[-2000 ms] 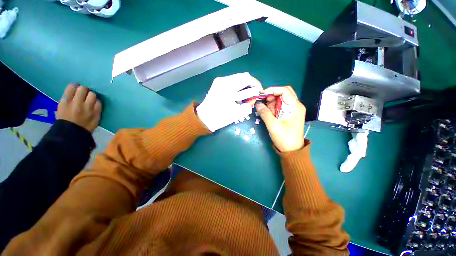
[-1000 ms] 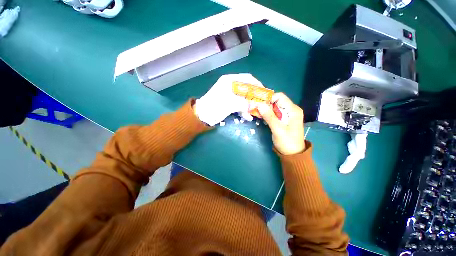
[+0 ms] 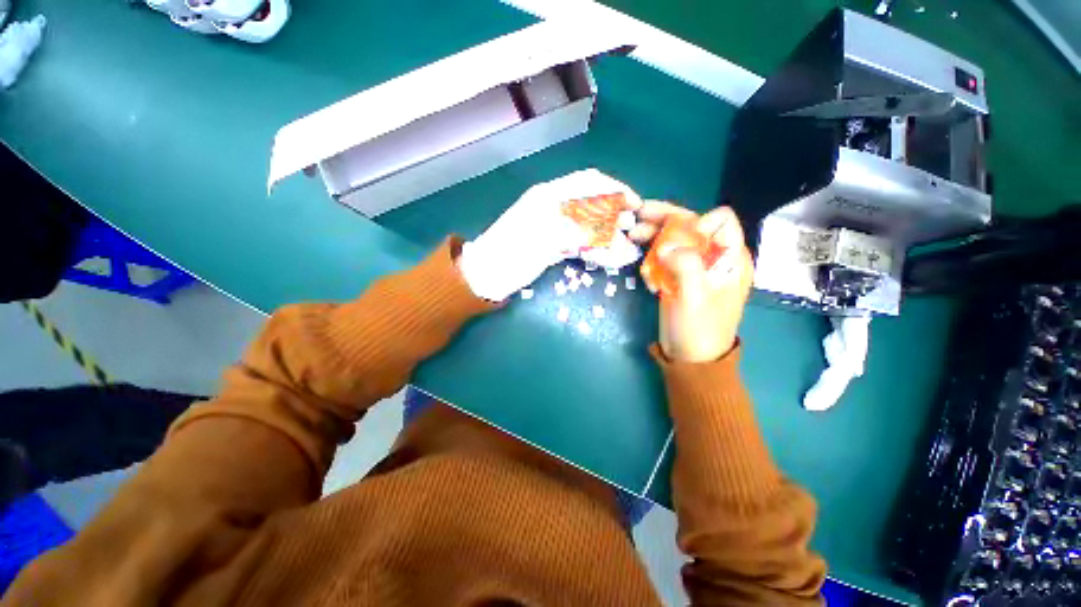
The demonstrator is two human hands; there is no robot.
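Observation:
My left hand (image 3: pixel 533 231), in a white glove, holds an orange-red piece (image 3: pixel 596 218) against its palm and fingers. My bare right hand (image 3: pixel 702 279) is just to its right, fingers curled around another orange-red piece (image 3: pixel 671 257). The fingertips of the two hands meet or nearly meet between the pieces. Several small white squares (image 3: pixel 573 282) lie loose on the green mat just below my hands, with finer white specks among them. The exact shape of the pieces is blurred and partly hidden by my fingers.
A long white carton (image 3: pixel 445 148) lies open behind my left hand. A silver-black machine (image 3: pixel 877 154) stands right, a limp white glove or cloth (image 3: pixel 839 363) below it. A black parts tray (image 3: pixel 1025 474) is at far right. White housings (image 3: pixel 237 14) and a white bundle (image 3: pixel 17 50) lie far left.
Two seconds ago a neighbour's hand rested at the left; it is gone. The orange piece has turned in my left hand, my right hand has shifted right, and more white squares show.

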